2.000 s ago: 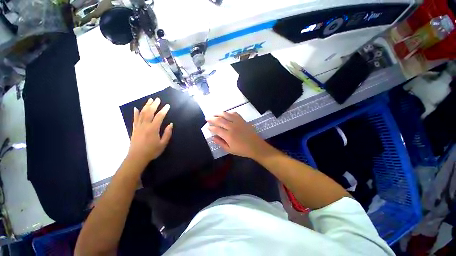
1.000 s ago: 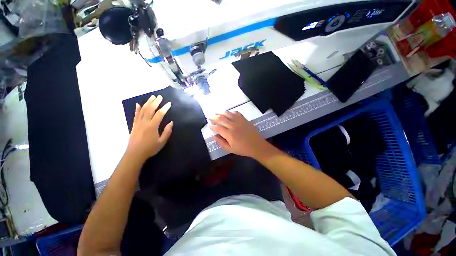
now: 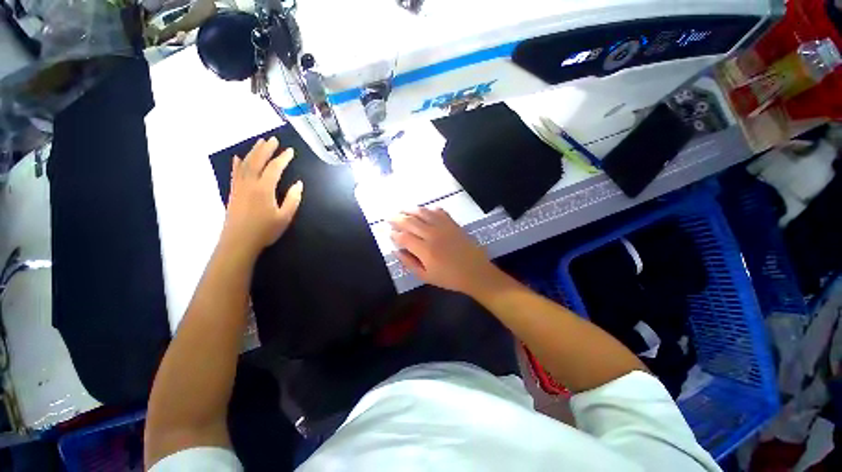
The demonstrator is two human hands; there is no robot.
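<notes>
A large black garment panel [image 3: 318, 249] lies on the white table, its upper right edge by the lit presser foot [image 3: 374, 157], its lower part hanging over the front edge. My left hand [image 3: 258, 194] lies flat on the panel's upper left part, fingers apart. My right hand [image 3: 439, 247] rests on the table just right of the panel, fingers slightly bent, holding nothing visible. Glare hides the needle point. A stack of small black cut pieces [image 3: 499, 157] lies right of the needle.
The white sewing machine [image 3: 443, 55] spans the top. Stacked long black panels [image 3: 106, 230] lie at left. A yellow-green tool, a blue stick and a dark rectangle [image 3: 646, 149] lie at right. A blue basket [image 3: 762, 350] with black pieces stands lower right. A red tray holds a bottle [image 3: 817, 57].
The panel's top has moved up and left past the needle. My left hand has moved up and slightly left with it. My right hand has hardly moved.
</notes>
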